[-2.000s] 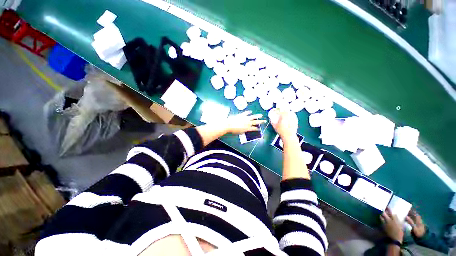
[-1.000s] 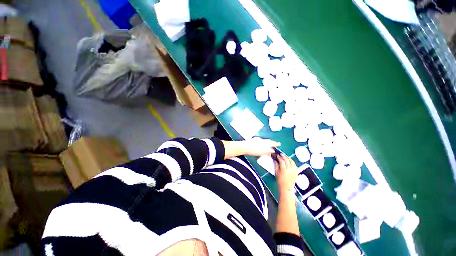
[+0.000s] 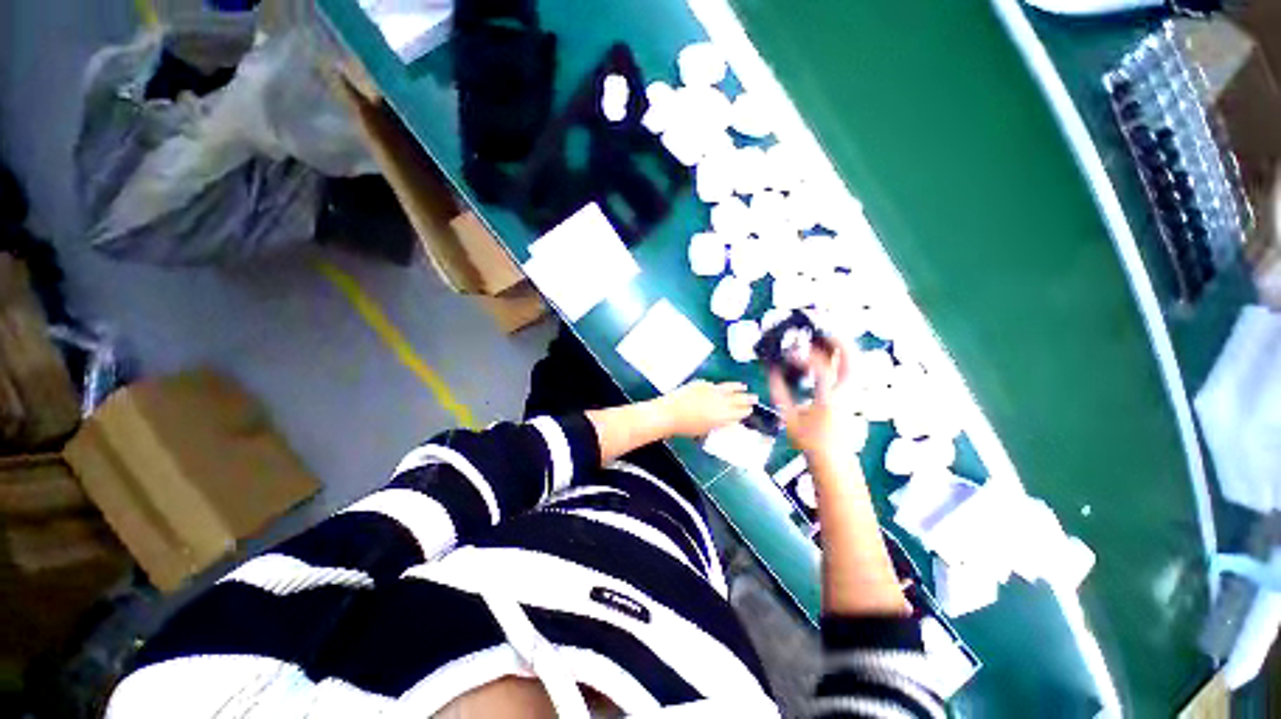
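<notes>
My right hand (image 3: pixel 815 386) is over the near edge of the spread of white rounded products (image 3: pixel 766 253). It grips a small black piece (image 3: pixel 790 334), likely an insert tray, with something white showing at it; the blur hides detail. My left hand (image 3: pixel 710 407) lies palm down at a small white box (image 3: pixel 738 447) by the bench's near edge; a dark patch shows beside its fingertips. Whether it grips anything is unclear. My right forearm partly covers the row of black-and-white boxes (image 3: pixel 797 492).
Two white squares (image 3: pixel 583 260) lie left of my left hand, with black insert sheets (image 3: pixel 506 99) beyond. White boxes (image 3: pixel 983 534) stand right of the products. The conveyor (image 3: pixel 983 253) runs beyond the white rail. Cartons (image 3: pixel 190 471) and a plastic-lined bin (image 3: pixel 211 141) are on the floor.
My right hand has moved from beside my left hand out to the products, with the black piece now in its fingers. My left hand has stayed near the bench edge. The view has shifted.
</notes>
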